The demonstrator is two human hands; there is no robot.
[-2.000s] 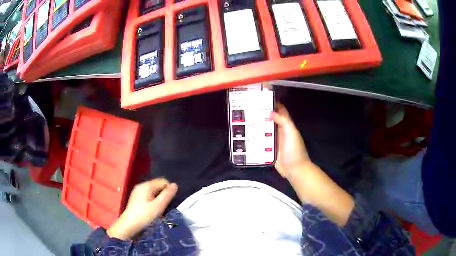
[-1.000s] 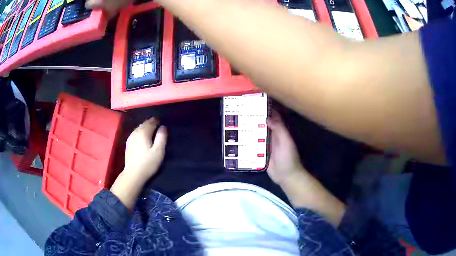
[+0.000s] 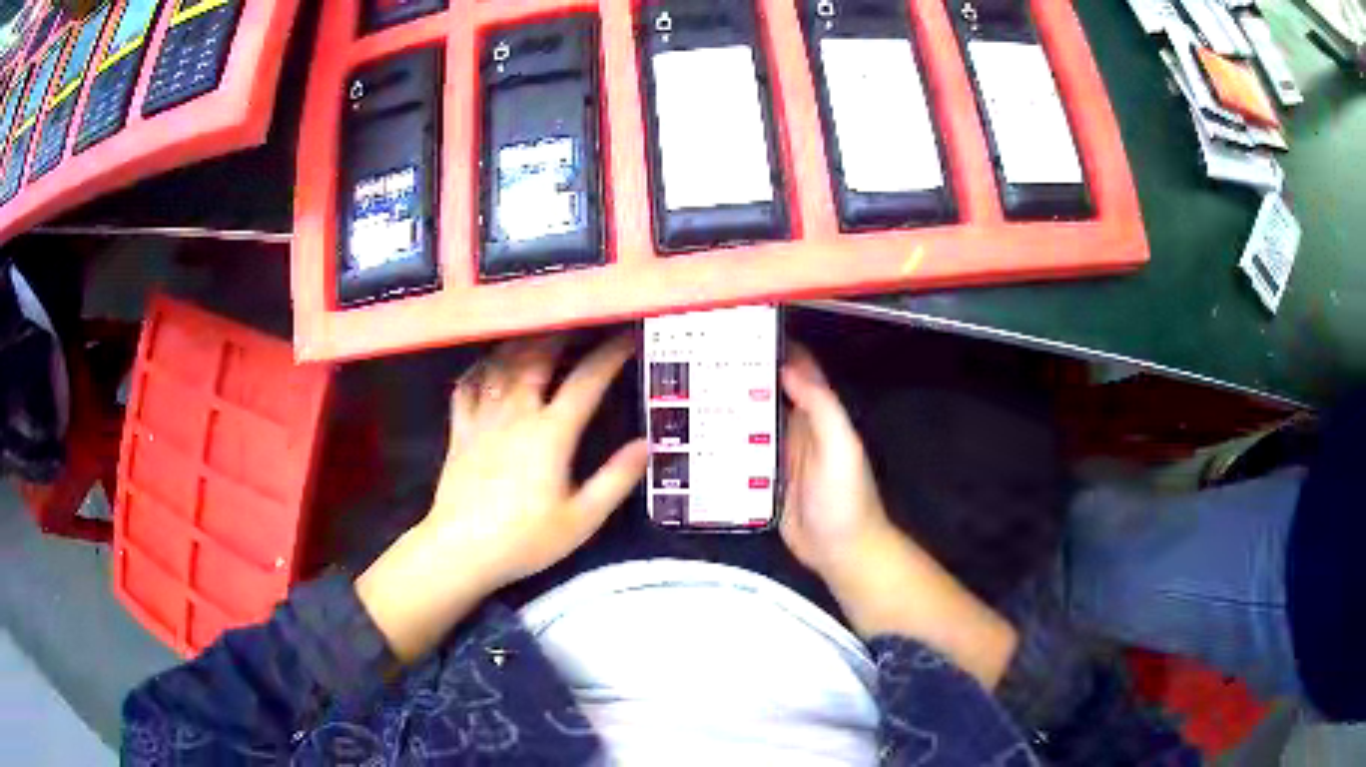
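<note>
A personal smartphone (image 3: pixel 713 420) with a lit white screen and small dark pictures is at my lap, below the tray's front edge. My right hand (image 3: pixel 833 465) holds it by its right side. My left hand (image 3: pixel 524 457) is open, fingers spread, with the thumb close to the phone's left edge; I cannot tell if it touches. Above, a red foam tray (image 3: pixel 599 304) holds keypad phones back side up. Two front-row phone backs (image 3: pixel 387 195) at the left show silver labels and blue boards. Three to the right hold white batteries (image 3: pixel 713 128).
Another red tray (image 3: pixel 240 113) with face-up keypad phones is at the upper left. An empty red tray (image 3: pixel 217 472) leans below the bench. Loose batteries (image 3: pixel 1270 252) and an orange-red card (image 3: pixel 1236 87) lie on the green bench (image 3: pixel 1049 322). Another person's leg (image 3: pixel 1184 570) is at the right.
The other person's arm that crossed the tray is gone. My left hand has moved right toward the smartphone and spread its fingers. My right hand still holds the smartphone.
</note>
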